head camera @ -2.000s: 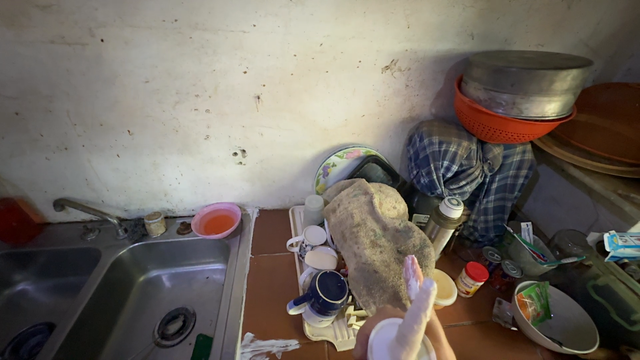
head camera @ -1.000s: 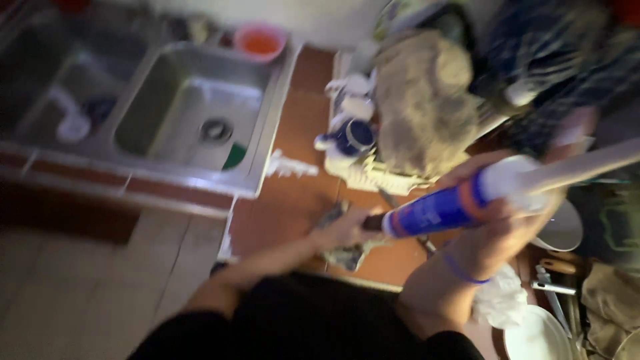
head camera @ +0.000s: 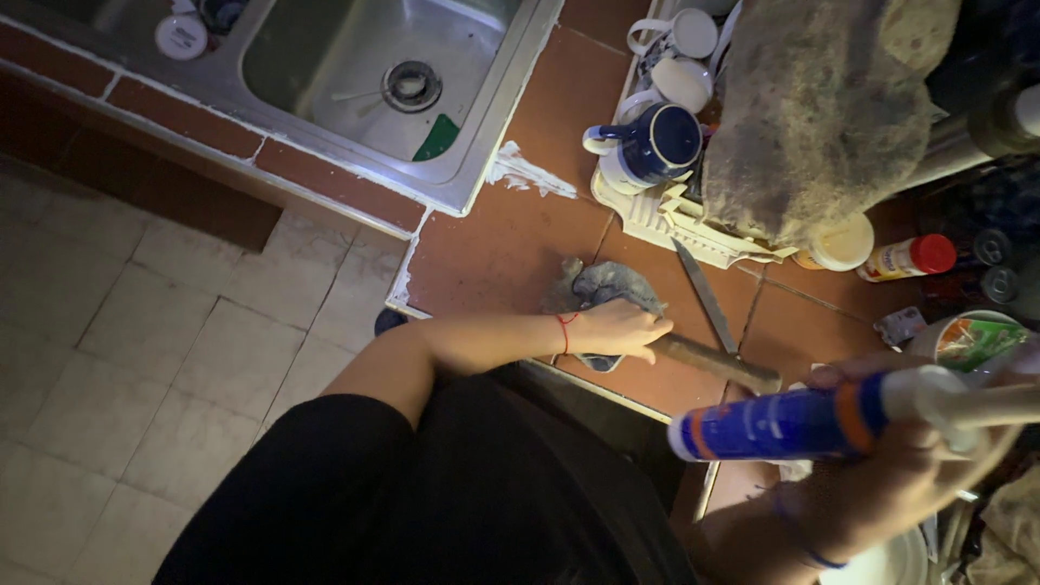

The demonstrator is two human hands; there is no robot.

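My left hand (head camera: pixel 621 329), with a red string bracelet, grips one end of a brown wooden handle (head camera: pixel 723 363) over a crumpled grey cloth (head camera: pixel 613 284) on the tiled counter. A blue sealant cartridge (head camera: pixel 776 426) with orange bands and a long pale nozzle (head camera: pixel 995 406) is in my right hand (head camera: pixel 902 471), at the lower right. Both the hand and the nozzle are blurred. A knife blade (head camera: pixel 705 296) lies between the cloth and the dish rack. White paste (head camera: pixel 528 171) is smeared on the tiles beside the steel sink (head camera: pixel 467 175); white lines follow the tile joints.
A cream dish rack (head camera: pixel 699 244) holds a blue mug (head camera: pixel 662 146) and white cups, partly covered by a stained cloth (head camera: pixel 821 114). Further right stand a lidded tub (head camera: pixel 841 244), a red-capped jar (head camera: pixel 930 253) and a bowl (head camera: pixel 942 337). The counter edge (head camera: pixel 601 390) borders my body.
The view has swung down and nearer the counter. Since one second ago, the cartridge's base has come away from my left hand, and the wooden handle now shows more fully.
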